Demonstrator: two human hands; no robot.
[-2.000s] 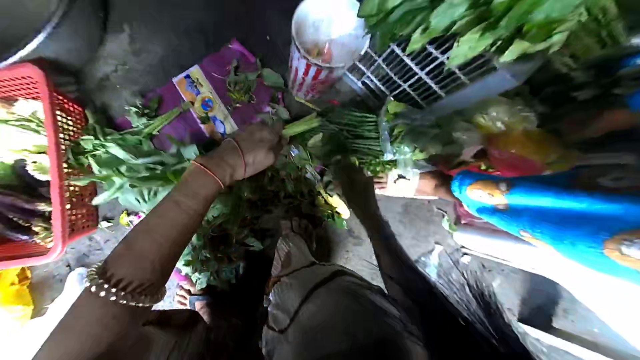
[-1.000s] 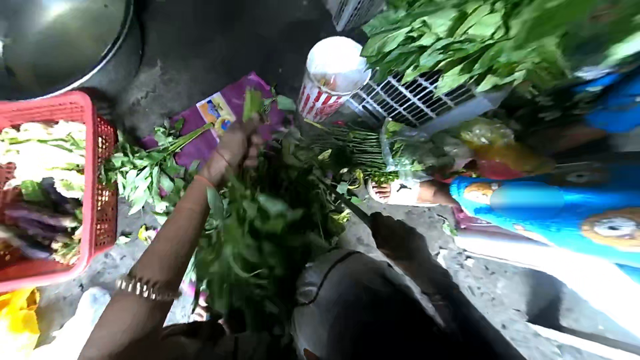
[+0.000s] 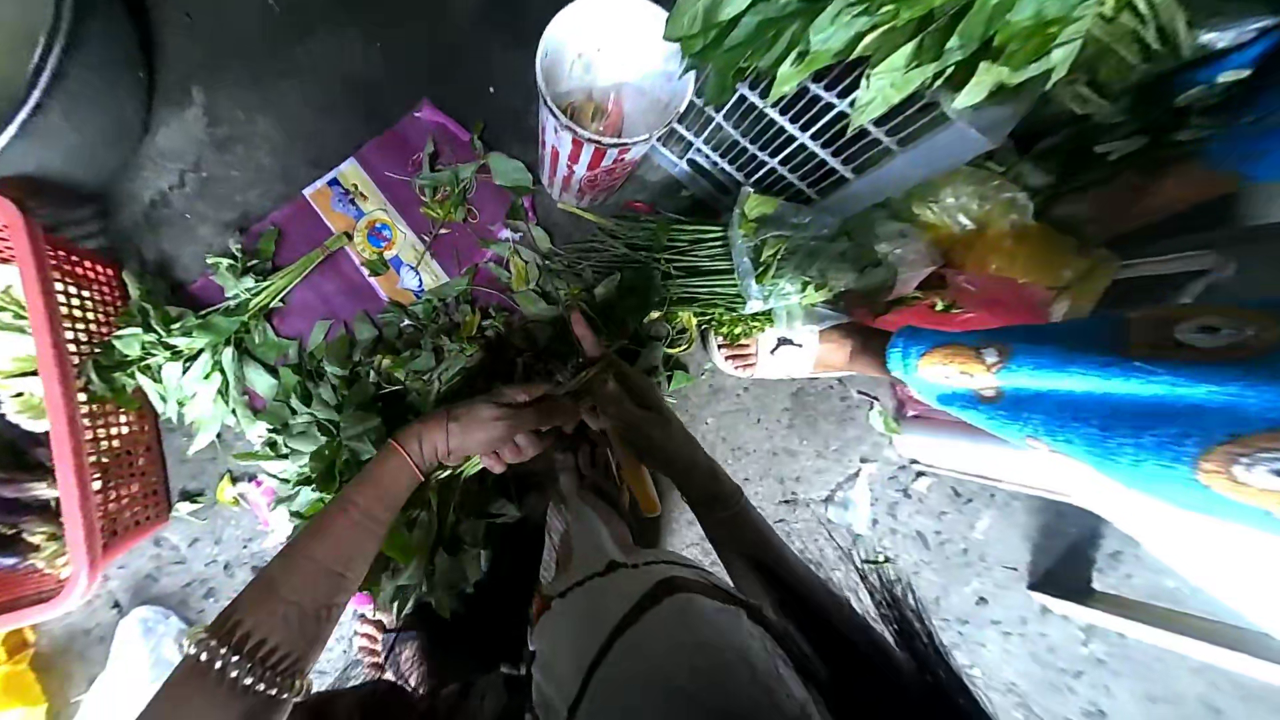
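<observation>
My left hand (image 3: 490, 430), with an orange thread at the wrist, has its fingers closed around green leafy stems (image 3: 440, 540) low in the middle. My right hand (image 3: 630, 410) meets it fingertip to fingertip and grips a knife, whose yellowish handle (image 3: 637, 482) shows below the palm; its blade is hidden. Leafy greens (image 3: 330, 410) lie heaped left of and behind the hands. A tied bunch of greens (image 3: 290, 280) rests partly on a purple printed bag (image 3: 400, 150) on the floor. Thin green stems (image 3: 690, 262) lie beyond my right hand, running to a clear plastic bag (image 3: 770, 250).
A red plastic basket (image 3: 85, 440) of vegetables stands at left, below a metal pot (image 3: 90, 90). A red-striped bucket (image 3: 590, 150) and a grey crate (image 3: 800, 130) with leafy greens (image 3: 900, 40) are at the top. Another person's sandaled foot (image 3: 790, 350) and blue-clothed leg (image 3: 1060, 400) are at right.
My left hand has come back from over the purple bag to meet my right hand. The greens bunch held near the bag one second ago is no longer there in my hand.
</observation>
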